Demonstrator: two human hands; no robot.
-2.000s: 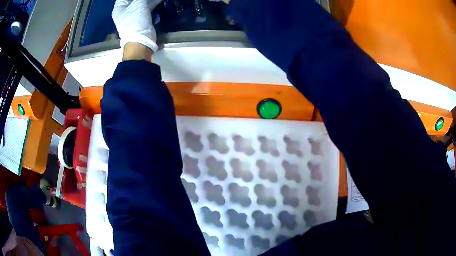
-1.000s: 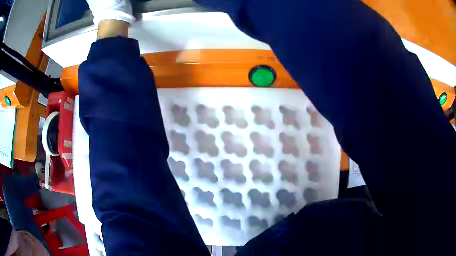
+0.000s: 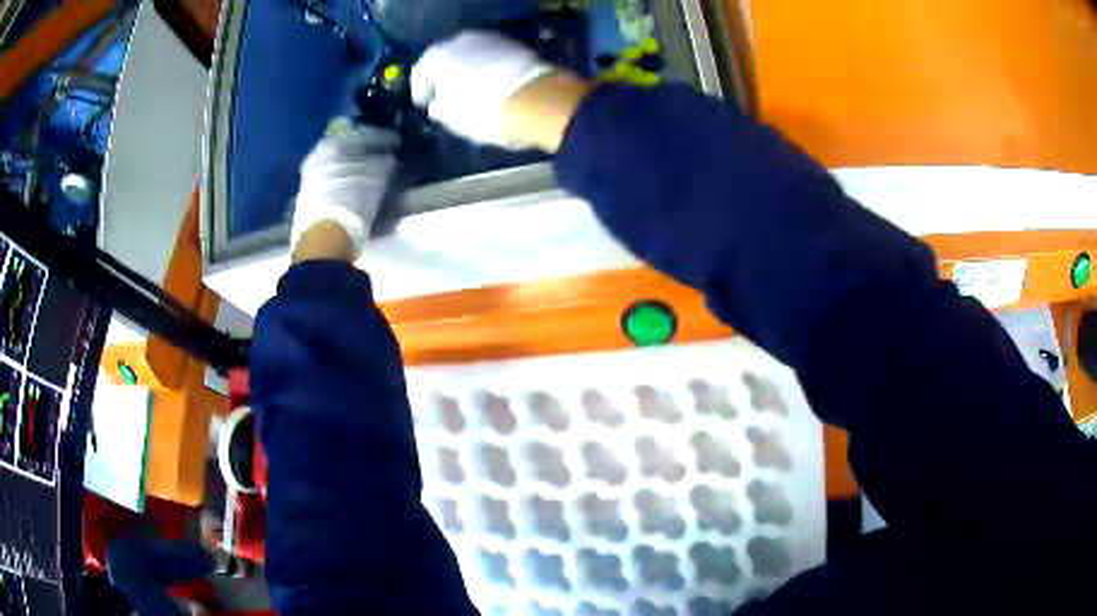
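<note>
My left hand [image 3: 345, 181] and my right hand [image 3: 479, 87], both in white gloves, reach into the blue-floored opening of the machine, over its grey frame [image 3: 481, 185]. They are at a dark test fixture [image 3: 383, 96] with a yellow spot. The fingertips are blurred and partly hidden, so I cannot tell whether either hand holds a part. A white foam tray [image 3: 626, 436] with rows of clover-shaped pockets lies in front of the machine; its visible pockets look pale. My left sleeve covers the tray's left side.
A green push button [image 3: 650, 323] is on the orange front rail [image 3: 517, 315]. Yellow pieces [image 3: 633, 60] are at the opening's right. At left are a monitor [image 3: 42, 421] with coloured curves, a red tape dispenser [image 3: 249, 481] and a paper sheet [image 3: 118, 448]. Another green button [image 3: 1079, 270] is at right.
The view has shifted, showing more of the opening and the monitor at left. My right hand, hidden or out of view before, now shows beside the fixture; my left hand is also fully in view.
</note>
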